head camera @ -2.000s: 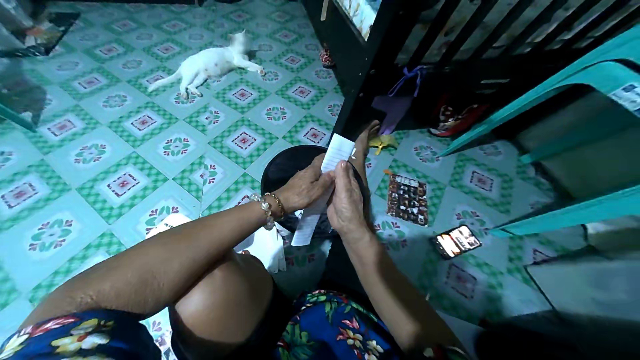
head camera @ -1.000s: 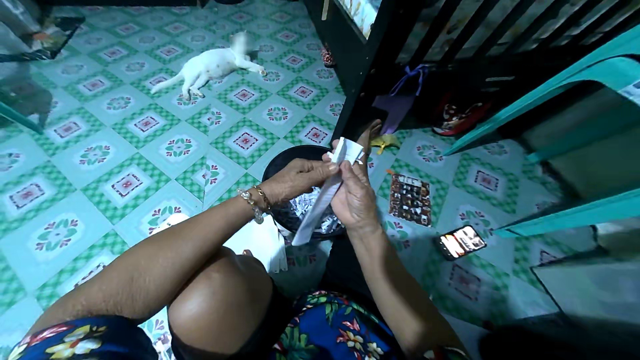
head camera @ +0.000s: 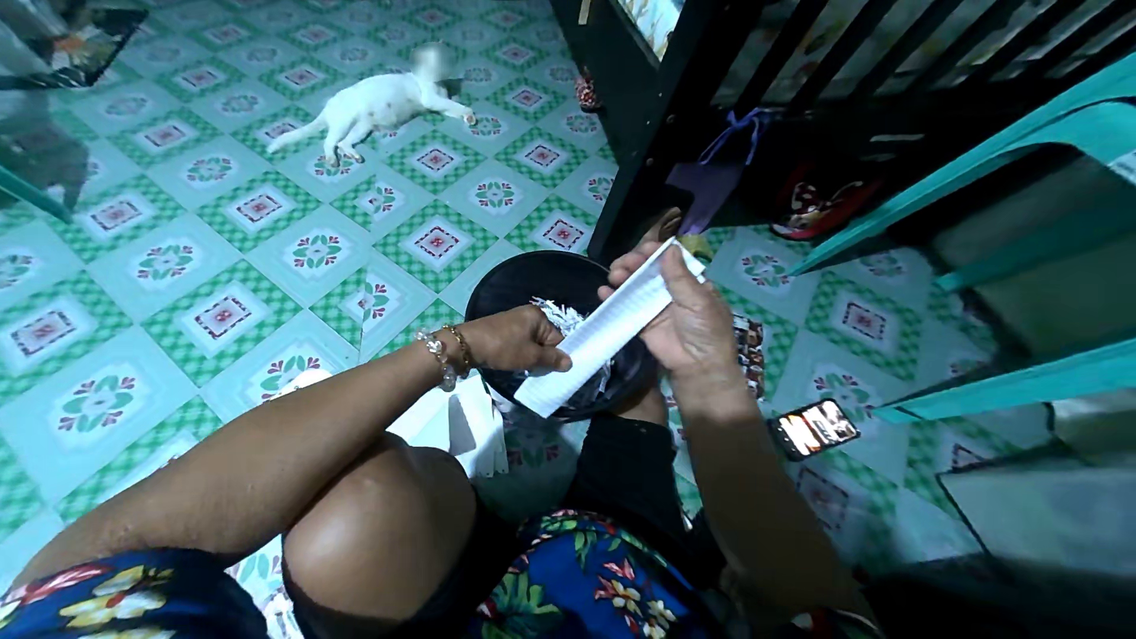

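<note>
A long folded strip of white lined paper (head camera: 603,333) is held slanting between my hands. My left hand (head camera: 517,340) pinches its lower left edge between thumb and fingers. My right hand (head camera: 679,311) grips the upper end, thumb on top and fingers behind. Beneath the strip stands a round black basin (head camera: 497,282), in which shredded white paper (head camera: 559,315) lies, partly hidden by the strip and my left hand. White paper sheets (head camera: 461,422) lie beside my bent knee, left of the basin.
A lit smartphone (head camera: 815,428) lies on the tiled floor at the right, near a partly hidden printed sheet (head camera: 751,355). Green plastic chair legs (head camera: 1012,386) stand farther right. A white cat (head camera: 382,105) lies at the upper left. A dark wooden slatted frame (head camera: 661,124) rises ahead.
The paper strip now shows its broad face, turned more slantwise over the basin. My left hand has moved down along it, away from my right hand, which stays at the upper end.
</note>
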